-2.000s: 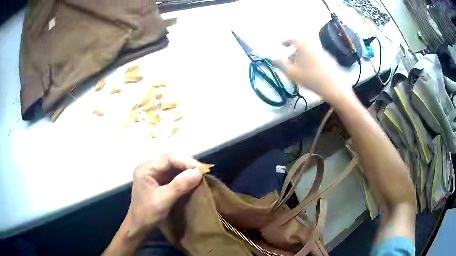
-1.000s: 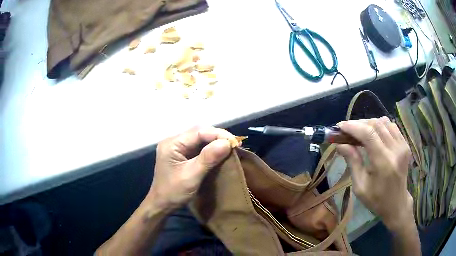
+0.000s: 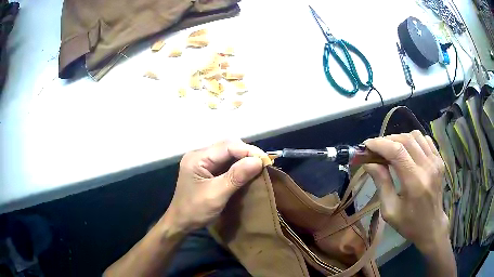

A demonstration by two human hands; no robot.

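My left hand [image 3: 216, 181] is bare and pinches the top corner of a tan-brown tote bag [image 3: 252, 224]. A short yellow-orange zipper tape end [image 3: 268, 158] sticks out at the fingertips. My right hand [image 3: 406, 181] grips the brown handle of a soldering iron [image 3: 309, 153], which points left. Its thin tip is at the tape end; whether it touches cannot be told. The bag mouth faces up, with a gold-toned zipper [image 3: 306, 246] and tan strap loops [image 3: 374, 216]. The bag's lower part is cut off by the bottom edge.
On the white table [image 3: 135, 130] lie teal-handled scissors [image 3: 346, 65], yellow-orange offcuts [image 3: 216, 73], a small thin metal tool [image 3: 405, 65] and a round black object [image 3: 418, 42]. A brown bag [image 3: 130, 27] lies at upper left. Grey-olive panels [image 3: 471, 162] hang at right.
My right hand, empty near the scissors two seconds ago, now holds the soldering iron. Since one second ago its tip has come left to the tape end. The view has shifted.
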